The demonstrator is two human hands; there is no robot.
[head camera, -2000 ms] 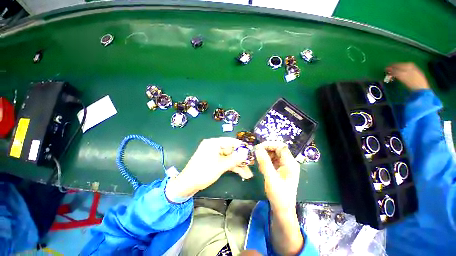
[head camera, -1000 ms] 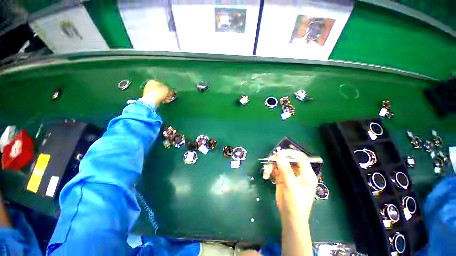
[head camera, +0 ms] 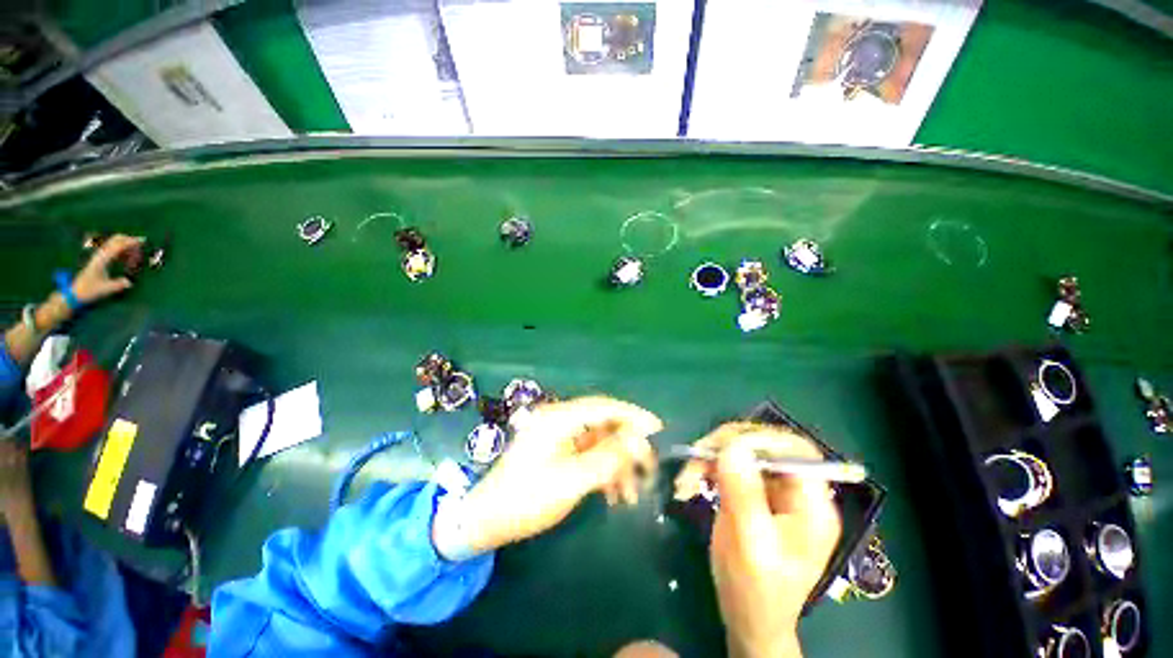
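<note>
My left hand [head camera: 560, 469] is over the middle of the green surface, palm down with fingers curled. Whether it holds anything is hidden. My right hand [head camera: 778, 533] grips silvery tweezers [head camera: 817, 471], their tip pointing left towards my left fingertips. The black parts dish [head camera: 859, 524] lies under my right hand, which covers most of it. A round module [head camera: 872, 568] lies against the dish's right side. More modules [head camera: 486, 442] lie in a cluster left of my left hand.
A black pocket tray [head camera: 945, 514] with silvery rings stands at right. Several modules [head camera: 759, 306] lie along the far strip. At left are a black equipment box [head camera: 167, 437], a paper slip [head camera: 290, 422], a blue cord [head camera: 367, 460] and another person's hand [head camera: 106, 273]. Instruction sheets [head camera: 759, 77] stand behind.
My left hand has come back from the far strip to the middle; a module pair now lies where it was. My right hand still holds the tweezers. Another person's hand has appeared at far left.
</note>
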